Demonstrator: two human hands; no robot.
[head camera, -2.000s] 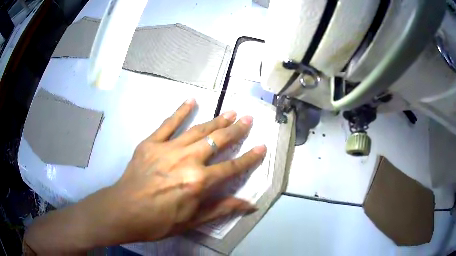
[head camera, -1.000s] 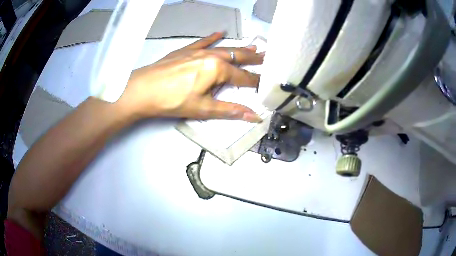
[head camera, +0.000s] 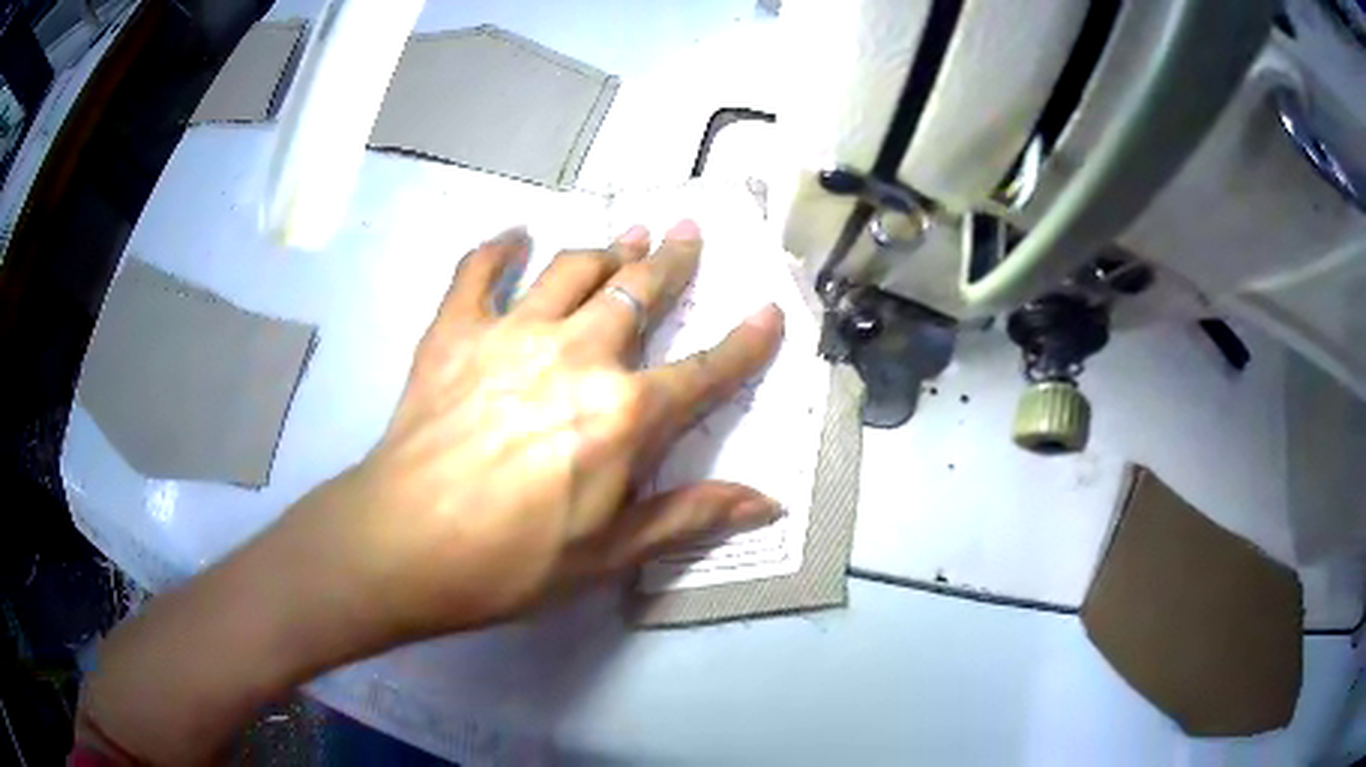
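A white sewing template (head camera: 719, 435) lies on a grey-beige flap piece (head camera: 836, 517), whose ribbed border shows along the right and bottom edges. The piece's right edge reaches the presser foot (head camera: 839, 322) under the machine head. My left hand (head camera: 524, 412) lies palm down with fingers spread on the template, pressing it flat; it wears a ring. The thumb is near the template's lower part. The template's upper end is close to the needle area. My right hand is not in view.
The off-white machine head (head camera: 1034, 120) fills the upper right, with a tension knob (head camera: 1052, 417) below it. A brown flap piece (head camera: 1198, 607) lies right. Grey pieces (head camera: 202, 375) lie left and at the back. A white lamp (head camera: 337, 120) hangs upper left.
The template and fabric have turned, and their squared bottom end now points toward me. My left hand has moved down and back with them and turned so its fingers point more away from me.
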